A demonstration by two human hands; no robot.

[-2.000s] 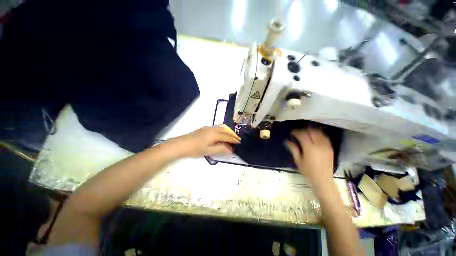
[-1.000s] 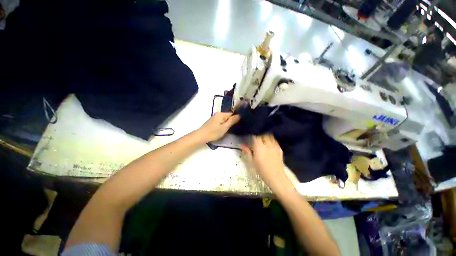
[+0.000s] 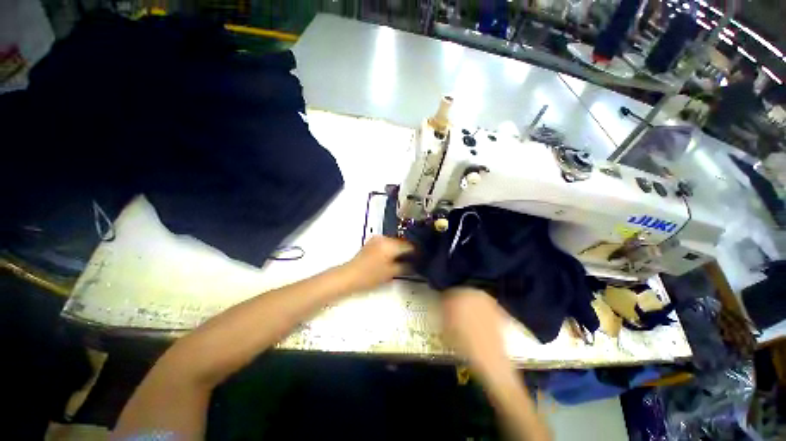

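A dark navy cloth (image 3: 517, 263) lies bunched under the arm of the white sewing machine (image 3: 552, 185), with a pale cord loop on top. My left hand (image 3: 385, 261) holds the cloth's left edge just in front of the presser foot. My right hand (image 3: 470, 308) is blurred at the cloth's front edge; its fingers are hidden, so its grip cannot be told. A large navy garment body (image 3: 233, 164) lies heaped on the left, with thin loops at its lower edge.
Tan pieces (image 3: 620, 306) and dark scraps lie at the right end of the white table (image 3: 345, 320). A grey-white table (image 3: 353, 65) stands behind. Dark thread cones (image 3: 619, 30) stand at the back right. Plastic-bagged goods (image 3: 711, 396) are at the lower right.
The cloth has been drawn out further under the machine arm, and its pale loop now shows on top. My right hand moved from beside the needle area to the cloth's front edge. The view has shifted.
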